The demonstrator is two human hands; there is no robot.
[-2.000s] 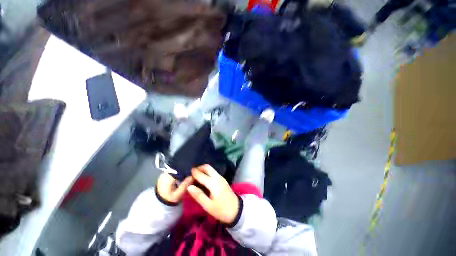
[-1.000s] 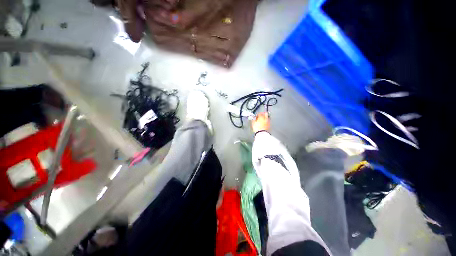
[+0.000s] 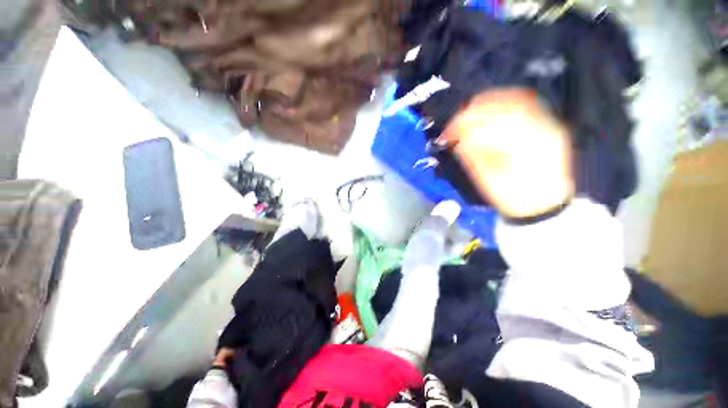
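Black garments (image 3: 603, 103) are heaped on the blue crate (image 3: 407, 151), with small pale loops along their near edge. My right hand (image 3: 523, 151) is large and blurred over this heap, its fingers at the heap's left edge by the loops; whether they grip cloth is unclear. A black garment (image 3: 283, 311) lies bunched over my left leg. My left hand (image 3: 226, 356) is small at the lower left, against this garment's edge, its fingers mostly hidden. Loose black cords (image 3: 359, 190) lie on the floor beyond my feet.
A white table (image 3: 88, 159) with a smartphone (image 3: 153, 193) and a brown garment (image 3: 28, 263) is on the left. More brown garments (image 3: 303, 96) are heaped ahead. Green cloth (image 3: 373, 267) and a black pile (image 3: 471, 299) lie by my legs. A brown board (image 3: 690, 231) stands at right.
My right hand has moved from the floor cords up and right to the heap on the crate. The view has risen, and my left hand has come into view.
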